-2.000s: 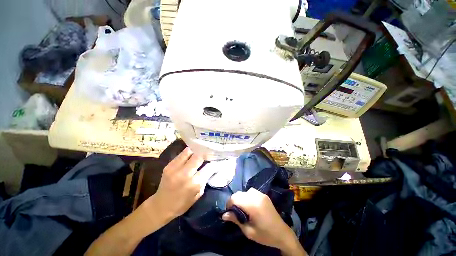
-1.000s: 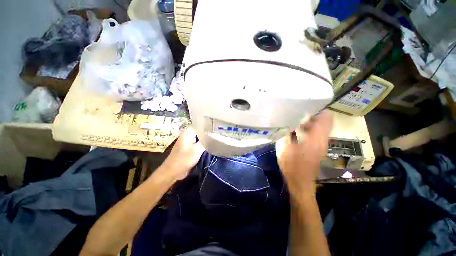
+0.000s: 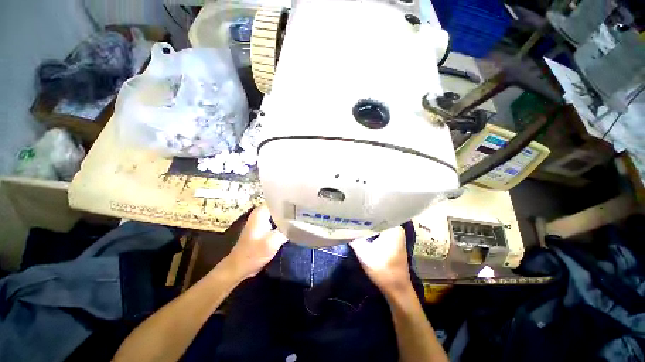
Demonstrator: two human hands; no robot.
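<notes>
A dark denim garment (image 3: 311, 304) with pale stitch lines hangs from under the sewing machine head (image 3: 353, 177) toward my lap. The part just below the head is brightly lit and looks blue. My left hand (image 3: 259, 244) holds the cloth at the left of the lit spot, its fingertips partly hidden by the head. My right hand (image 3: 384, 260) holds the cloth at the right, its fingers partly under the head's edge. The needle and presser foot are hidden behind the head.
A white plastic bag (image 3: 185, 106) and loose white pieces (image 3: 228, 162) lie on the worn table (image 3: 134, 177) at left. A control panel (image 3: 501, 157) stands at right beside a dark curved bar. Denim piles flank me at left (image 3: 78, 283) and right (image 3: 566, 304).
My right hand has come down from the head's right side onto the cloth. The pocket-shaped stitching seen a second ago has shifted out of view. The head appears lower in the picture.
</notes>
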